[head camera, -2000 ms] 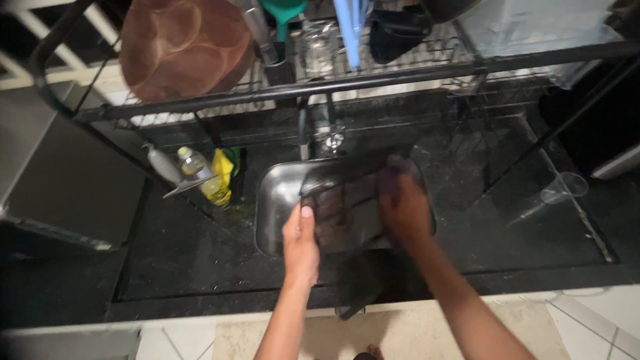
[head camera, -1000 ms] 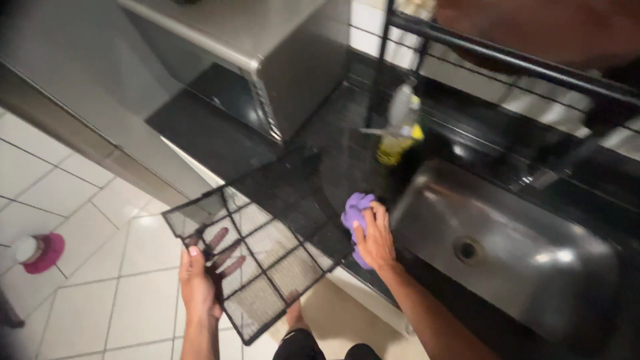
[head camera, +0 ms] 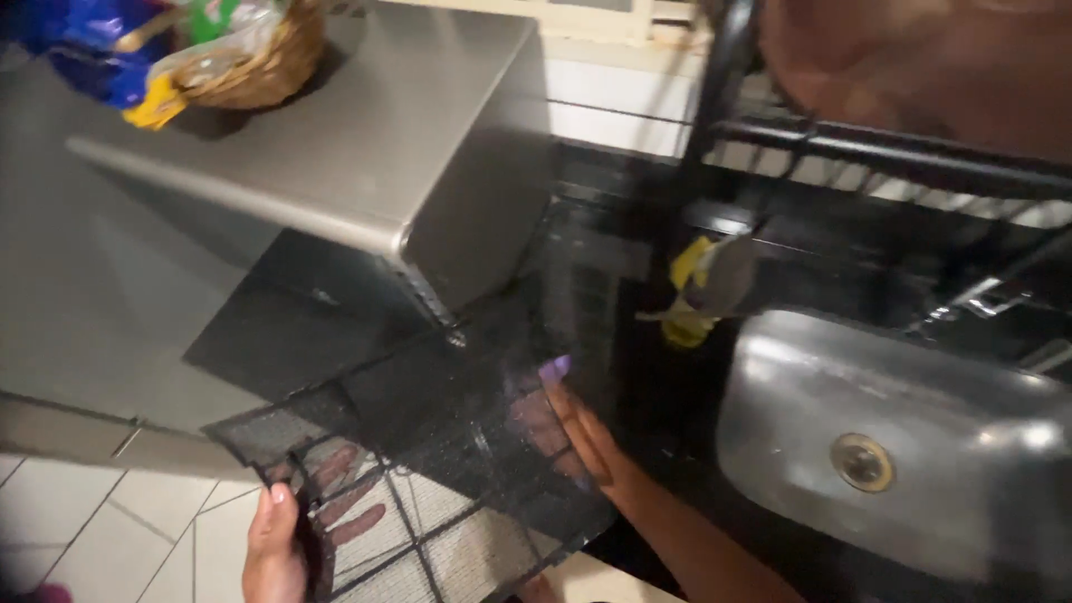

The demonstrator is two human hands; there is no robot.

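My left hand [head camera: 289, 532] grips the left edge of a black-framed mesh screen [head camera: 419, 494], its thumb on the near face and its fingers seen through the mesh. The screen is tilted over the front edge of the black counter, with crossing dark bars. At the screen's far right part is my right hand [head camera: 578, 435], partly behind the mesh, with a purple cloth or sponge [head camera: 554, 368] at its fingertips. Most of the purple thing is hidden, and the hand is blurred.
A stainless steel sink [head camera: 938, 444] is set in the counter at right, below a black dish rack [head camera: 888, 159]. Beside it stand blurred yellow bottles or packs [head camera: 688, 327]. A grey microwave-like appliance [head camera: 335, 142] bears a wicker basket [head camera: 268, 71] of packets.
The screen was over the sink two seconds ago and is now left of it. Since one second ago, my right hand has moved from beside the screen to partly behind its mesh. The view has swung left.
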